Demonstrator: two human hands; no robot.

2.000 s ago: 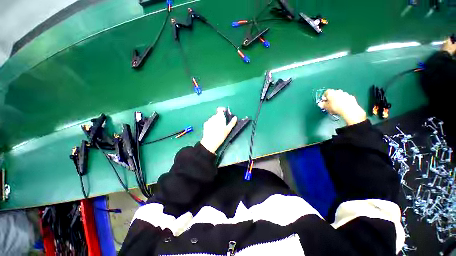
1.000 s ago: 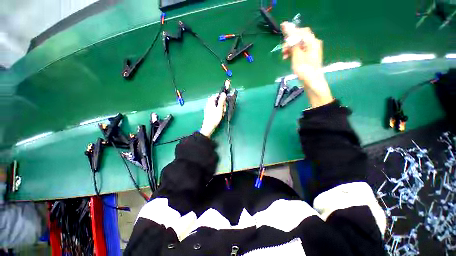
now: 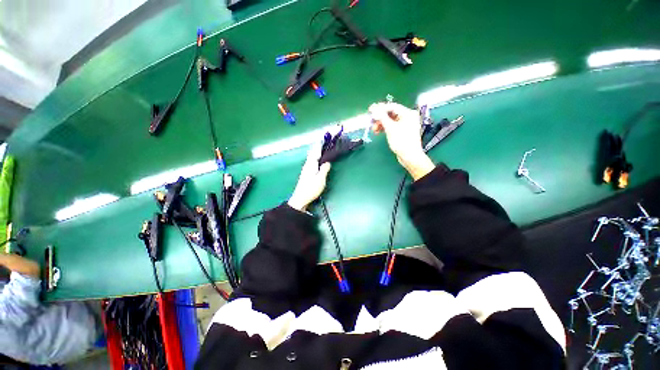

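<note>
My left hand (image 3: 311, 181) holds a black clamp (image 3: 339, 147) near the middle of the green bench, with its cable hanging toward me and ending in red-blue tips (image 3: 341, 277). My right hand (image 3: 398, 130) is just right of the clamp and pinches a small silver spring (image 3: 368, 133) between its fingertips, close to the clamp's end. The exact contact between spring and clamp is too small to tell. Another black clamp (image 3: 440, 133) lies right behind my right hand, its cable also hanging toward me.
Clamps with cables lie in a bunch (image 3: 210, 224) at left and scattered on the far green surface (image 3: 239, 123). A loose spring (image 3: 530, 172), two clamps (image 3: 612, 159) and a spring pile (image 3: 622, 274) are at right. A red bin (image 3: 171, 329) and another person's arm (image 3: 36, 311) are lower left.
My right hand has come back from the far surface to beside the clamp in my left hand. A loose spring now shows on the bench at right, and another person's arm shows at left.
</note>
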